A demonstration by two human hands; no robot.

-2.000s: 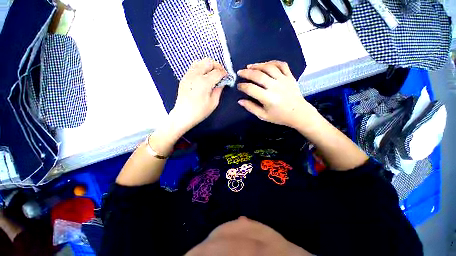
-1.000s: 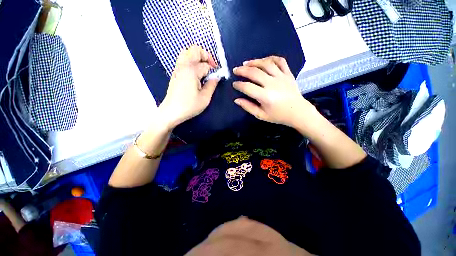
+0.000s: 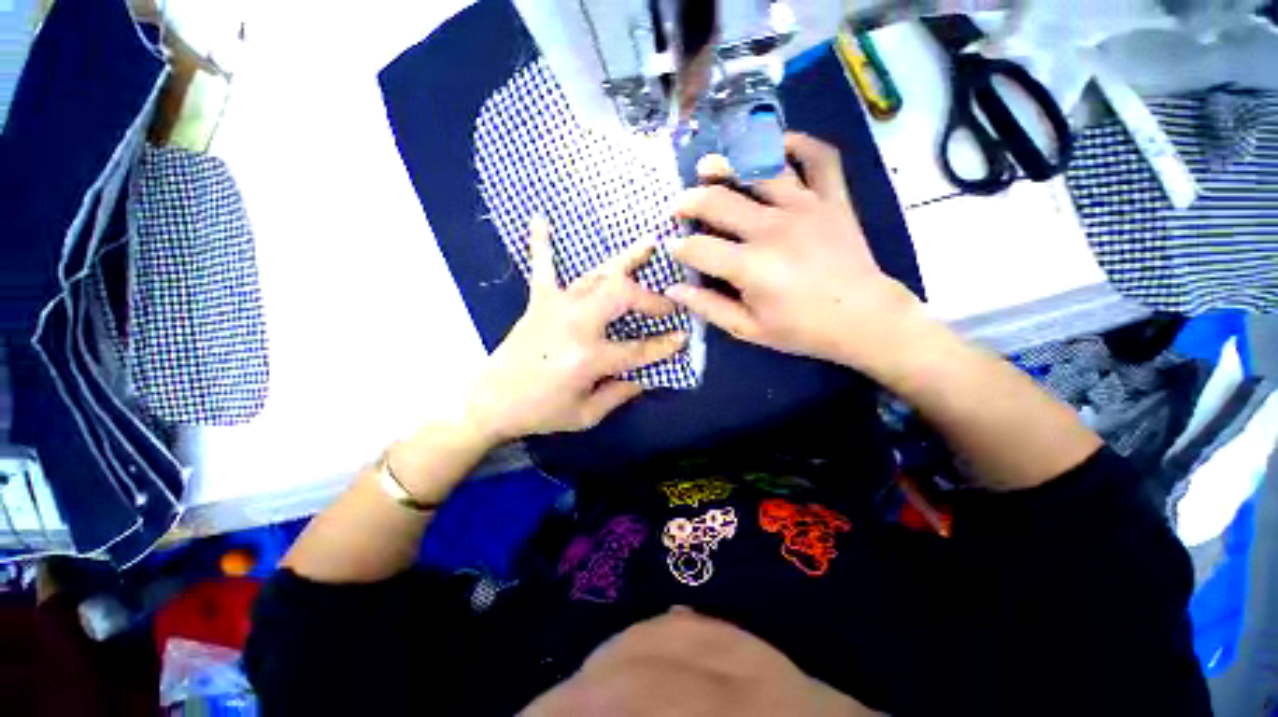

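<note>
A small-checked lining piece (image 3: 561,182) lies flat on a dark panel (image 3: 435,133) under the sewing machine head (image 3: 596,49). Its pale straight edge runs down from the needle area. My left hand (image 3: 582,343) lies on the lower part of the check with fingers spread, pressing it flat. My right hand (image 3: 792,259) lies on the dark panel, fingertips at the pale edge and beside the grey-blue block (image 3: 751,137) right of the needle. The exact needle point is blurred by glare.
Black scissors (image 3: 998,126) and a yellow-green tool (image 3: 869,76) lie at the upper right, beside a checked pile (image 3: 1121,210) with a white strip. Dark panels (image 3: 70,238) and a checked stack (image 3: 196,287) lie left. A blue bin (image 3: 1222,588) holds offcuts.
The view has shifted up, bringing the machine head into view. My left hand has let go of the pinched lower edge and spread over the check. The check's lower end now lies flat.
</note>
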